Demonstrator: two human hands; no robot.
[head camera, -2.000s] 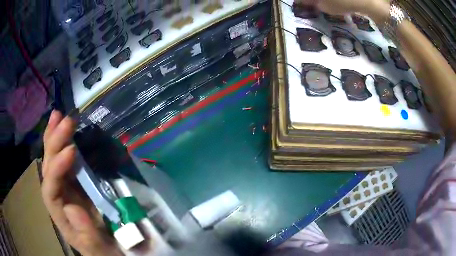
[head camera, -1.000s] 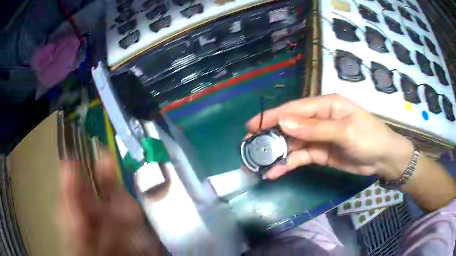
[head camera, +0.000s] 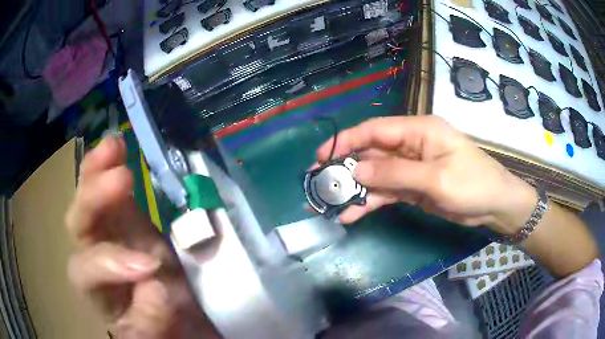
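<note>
My right hand (head camera: 424, 172) holds a speaker (head camera: 334, 186) by its edge between thumb and fingers, silver face up, above the mat. A thin black lead (head camera: 334, 136) curves up from it past my fingertips. My left hand (head camera: 119, 245) is beside the white machine (head camera: 229, 278), blurred, fingers bent and apart, with nothing seen in it. The machine has a grey-blue bar (head camera: 149, 132), green tape (head camera: 201, 192) and a white end block (head camera: 193, 229). The machine's near end is blurred.
A foam speaker tray (head camera: 524, 136) on stacked cardboard stands at right, another foam tray (head camera: 232, 33) at the back over black wrapped trays (head camera: 292, 66). A small white block (head camera: 308, 237) lies on the green mat (head camera: 265, 165). Cardboard (head camera: 53, 232) stands left, with pink cloth (head camera: 76, 66) behind.
My right hand has come from the right tray with a speaker, then moved slightly left. My left hand has shifted about beside the machine and is now higher than a second ago.
</note>
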